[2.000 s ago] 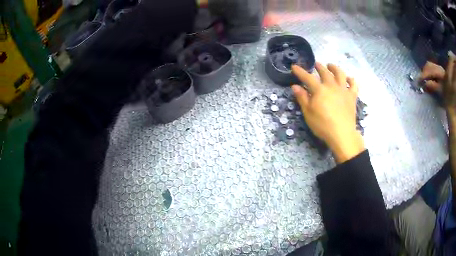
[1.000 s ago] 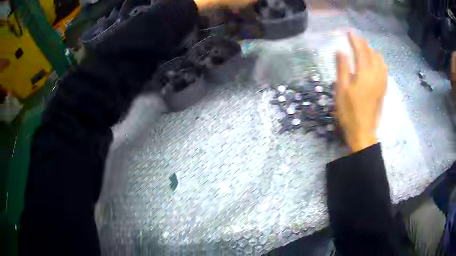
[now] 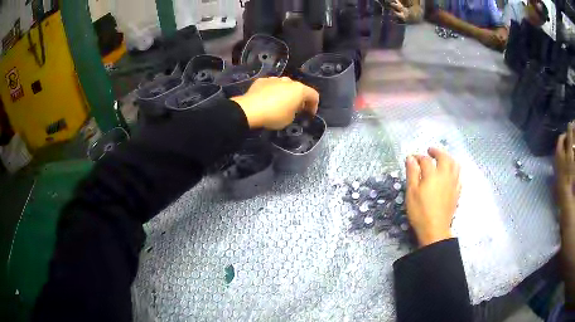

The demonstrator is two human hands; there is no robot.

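A loose heap of small dark parts with pale round discs [image 3: 373,204] lies on the bubble wrap [image 3: 277,251]. My right hand [image 3: 435,195] is at the heap's right edge, fingers slightly apart, nothing seen in it. My left hand [image 3: 277,102] is above the dark housings, its fingers bent down behind the rim of an open housing [image 3: 299,151]; its fingertips are partly hidden, so its grip cannot be told. Another housing [image 3: 250,179] stands in front of it to the left. A tall dark stack [image 3: 334,91] stands behind, open at the top.
Several more dark housings [image 3: 192,97] stand at the back left. Tall dark stacks [image 3: 536,94] stand at the right, near a few loose parts [image 3: 522,171]. Other people's hands [image 3: 564,160] show at the right edge and at the top. A yellow unit [image 3: 41,88] is at the left.
The view has tilted up, showing more stacks and people. My left hand has come into view over the housings. My right hand has moved from over the front housing to the heap's right side.
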